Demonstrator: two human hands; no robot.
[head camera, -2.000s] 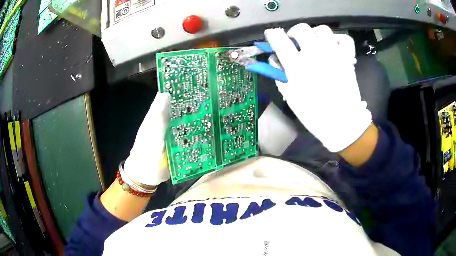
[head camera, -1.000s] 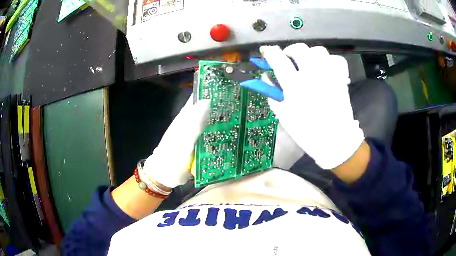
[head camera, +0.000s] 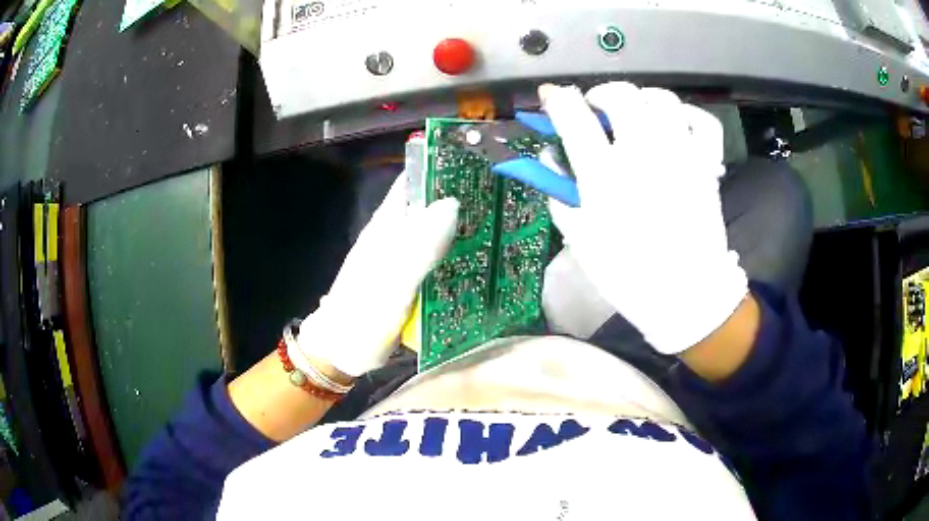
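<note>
A green circuit board panel (head camera: 471, 275) with silvery solder dots and a dark central strip is held over the lap, solder side towards me, tilted. My left hand (head camera: 382, 275), in a white glove, grips its left edge with the thumb on its face. My right hand (head camera: 647, 204), also white-gloved, holds the blue-handled diagonal cutters (head camera: 540, 179). The cutter jaws lie over the top left part of the panel; the exact jaw tip contact cannot be told. The fingers on the panel's underside are hidden.
A pale grey machine front (head camera: 316, 76) with a red emergency stop button (head camera: 453, 57) and a green-ringed button (head camera: 610, 40) stands ahead. A black surface (head camera: 132, 112) with small bits is at the left. A black tray with yellow boards (head camera: 916, 326) is at the right edge.
The panel has shifted right in view and turned, looking narrower. My left thumb now reaches further over its face. The cutters have moved across to the panel's top left.
</note>
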